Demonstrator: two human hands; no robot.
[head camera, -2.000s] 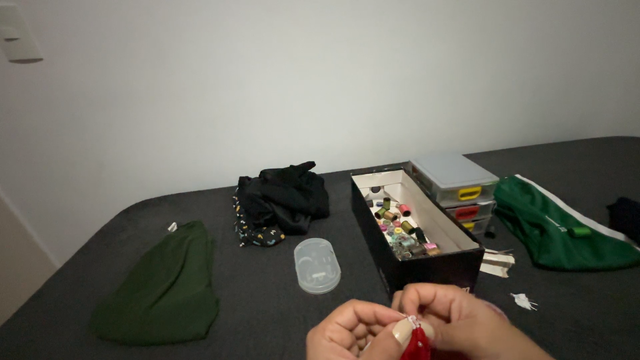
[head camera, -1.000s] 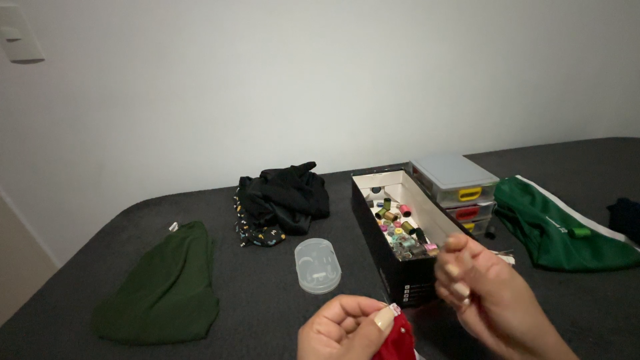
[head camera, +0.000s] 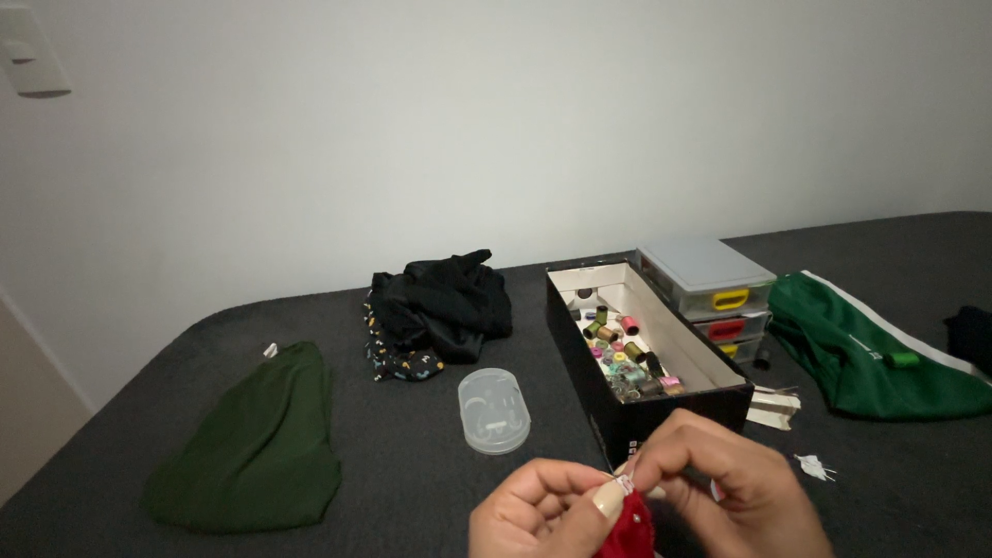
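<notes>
Low in the view, my left hand pinches a red fabric piece near its small whitish edge, which carries a small bead or pin head. My right hand meets it from the right, its thumb and index fingertips closed at that same edge. Whether a needle or thread is between those fingertips is too small to tell. Just behind the hands stands a black cardboard box with thread spools of several colours inside. A clear plastic case lies left of the box.
A small clear drawer unit stands against the box's right side. Green cloth with a white edge bears a green spool. White scraps lie nearer. Dark green cloth and a black garment pile rest to the left.
My right hand, raised apart to the right one second ago, is back against the red fabric at my left fingertips. My left hand still holds the fabric.
</notes>
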